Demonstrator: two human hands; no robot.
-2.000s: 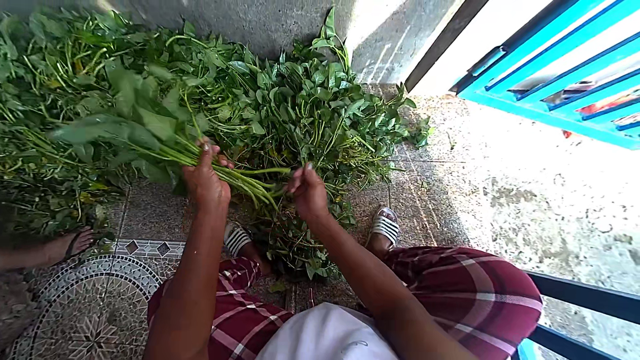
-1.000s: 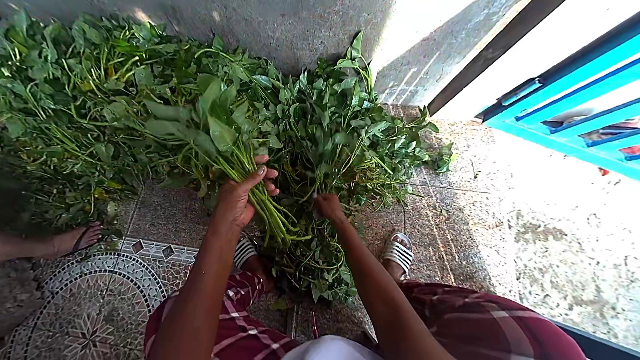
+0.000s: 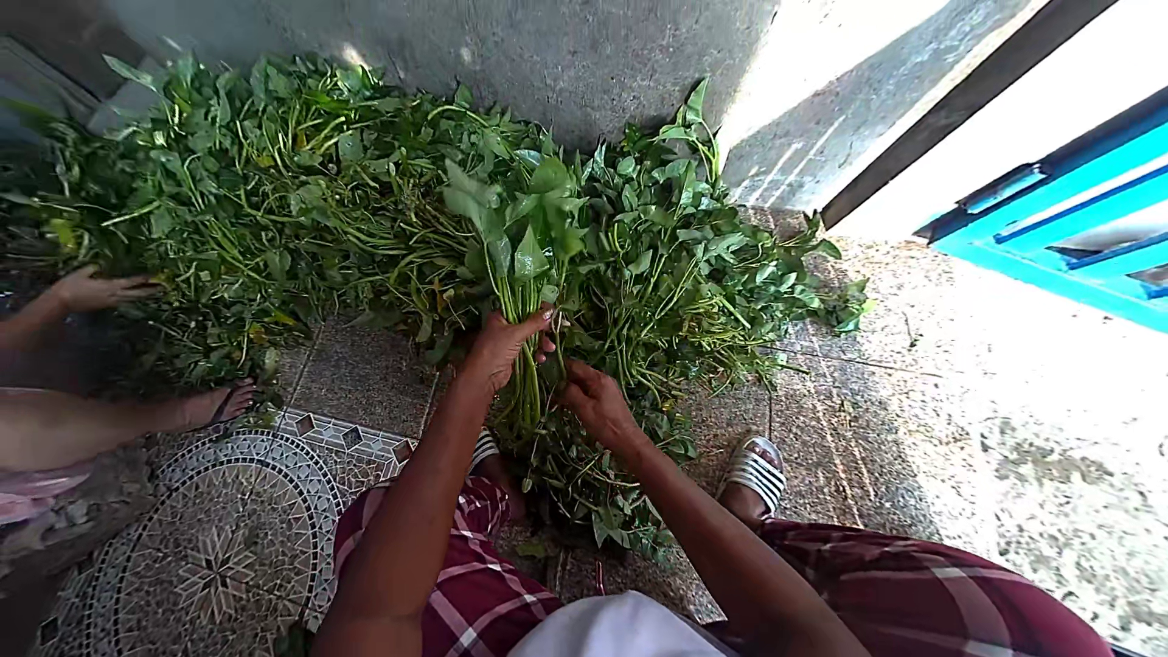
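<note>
A bunch of leafy green stems [image 3: 522,365] stands roughly upright in my left hand [image 3: 502,351], leaves at the top and cut or bare stem ends pointing down. Close to its right side is my right hand [image 3: 593,397], fingers curled at a thin stem beside the bunch; whether it grips that stem is hard to tell. Behind and around both hands spreads a large heap of leafy green stems [image 3: 338,201] on the tiled floor. Part of the heap [image 3: 611,493] lies between my feet, below the hands.
A grey wall [image 3: 547,55] rises behind the heap. At the left, another person's hand [image 3: 100,290] touches the heap, with their sandalled foot [image 3: 214,406] near it. My striped sandal [image 3: 756,476] is on the floor at right. A blue metal gate [image 3: 1049,237] stands at the upper right.
My left hand has moved from the left toward the middle, and the bunch has gone from slanting to nearly upright. The other person's hand has come into view at the left.
</note>
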